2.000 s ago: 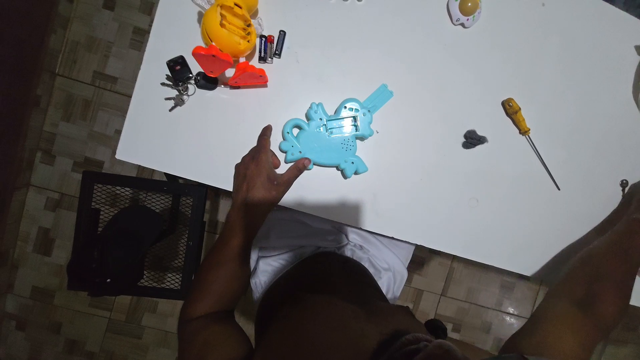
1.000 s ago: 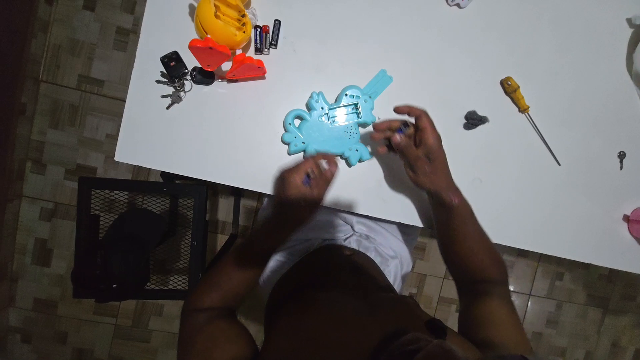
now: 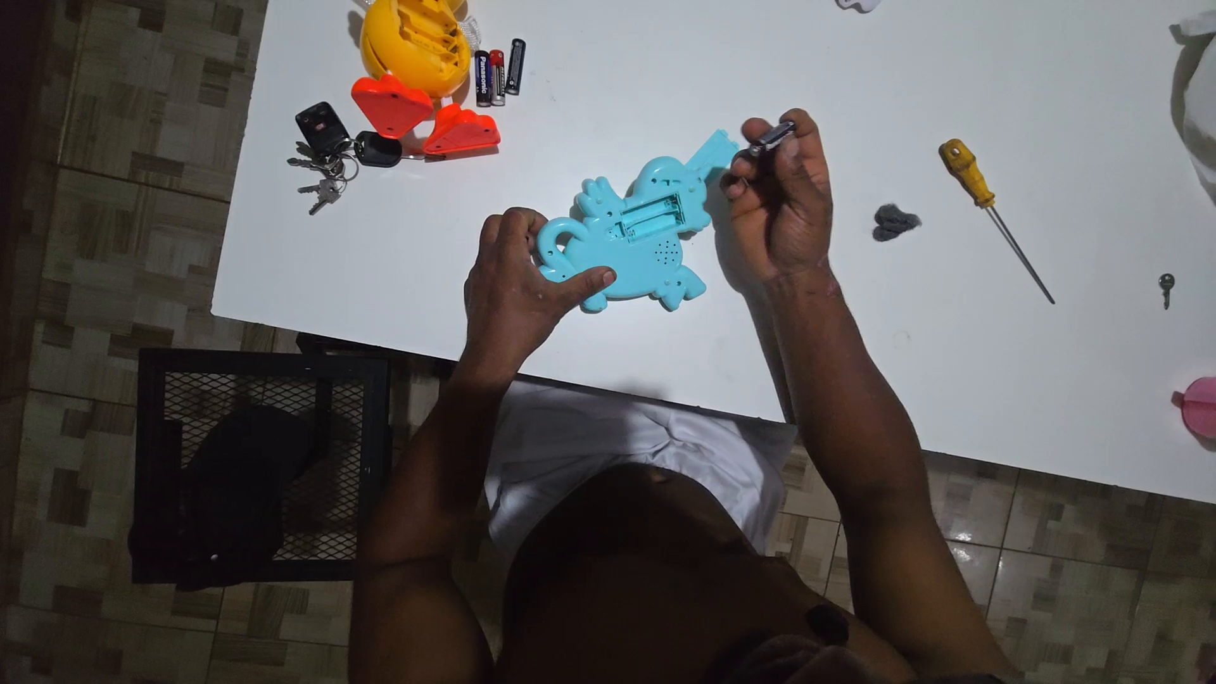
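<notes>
A light-blue plastic toy (image 3: 622,255) lies back side up on the white table, its battery compartment (image 3: 651,218) uncovered with no battery visible inside. My left hand (image 3: 527,285) grips the toy's lower left side, thumb on top and fingers behind the looped part. Above the table, right of the toy, my right hand (image 3: 784,199) is palm up and pinches a small battery (image 3: 771,139) between thumb and fingers. Whether it holds more than one battery I cannot tell.
Upper left: a yellow toy (image 3: 415,47) with orange feet (image 3: 391,104), several batteries (image 3: 497,78) and keys on a ring (image 3: 328,180). Right: a dark grey lump (image 3: 895,222), a yellow-handled screwdriver (image 3: 995,218), a small key (image 3: 1167,291) and a pink object (image 3: 1201,407). A black mesh-seated chair (image 3: 261,465) stands lower left.
My left hand, off the toy one second ago, is on it again. My right hand, out of the toy area two seconds ago, came in beside it and has since moved slightly away with a battery.
</notes>
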